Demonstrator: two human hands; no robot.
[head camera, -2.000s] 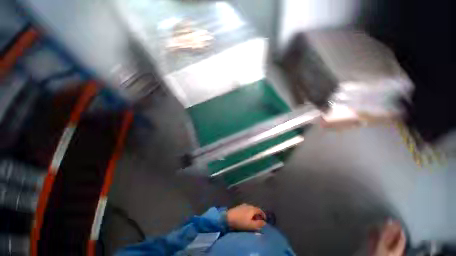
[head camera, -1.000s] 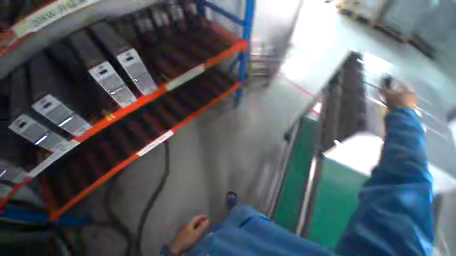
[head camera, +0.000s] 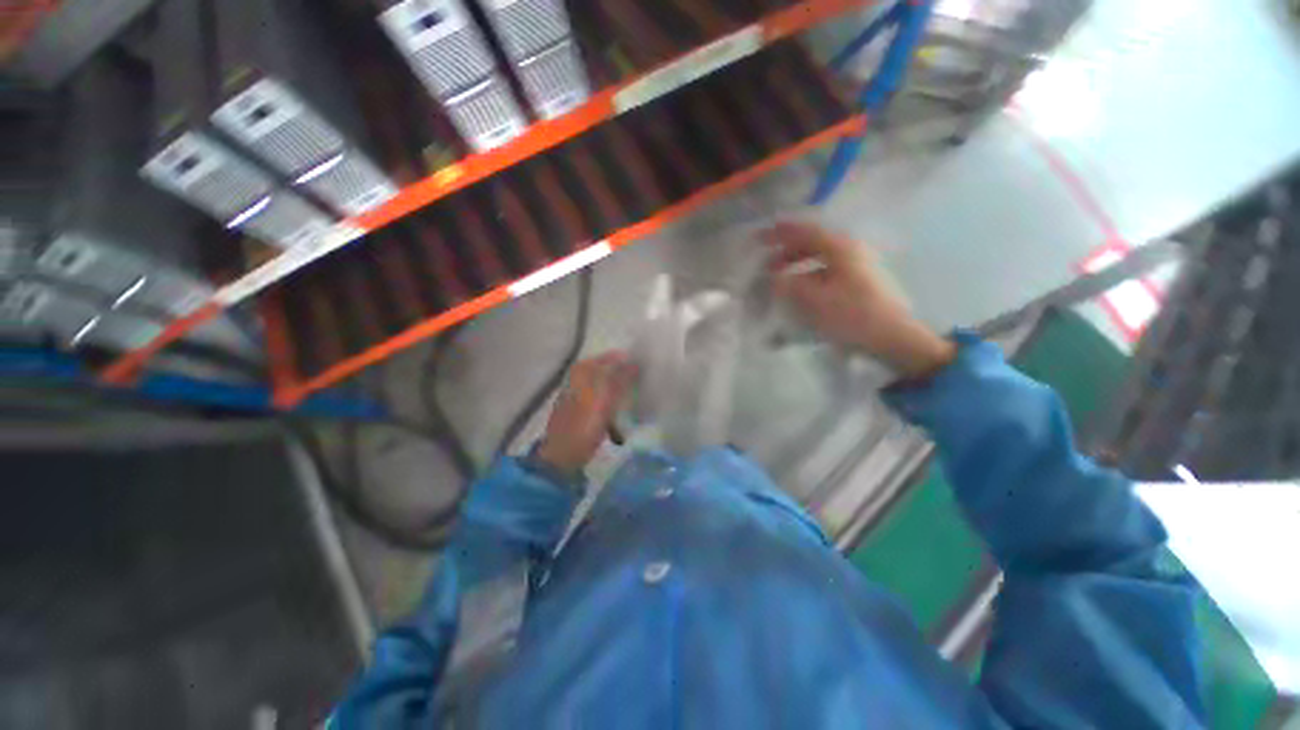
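A crumpled, mostly transparent bag or film (head camera: 699, 357) is between my two hands in front of my chest, blurred. My left hand (head camera: 585, 409) is bare and closed on its left edge. My right hand (head camera: 841, 292) is bare, raised at the upper right of the film, with fingers bent. It seems to hold the film's upper end, but blur hides the exact contact.
A rack with orange beams (head camera: 485, 285) holds grey metal modules (head camera: 302, 143) with perforated fronts at upper left. Black cables (head camera: 442, 471) lie on the floor below. The green-shelved trolley (head camera: 912, 563) stands at right, with dark modules (head camera: 1226, 342). A dark panel (head camera: 157, 571) is at lower left.
My right hand has come back from the top of the trolley to in front of me. My left hand has risen. The clear film now shows between them, and the view has shifted toward the rack.
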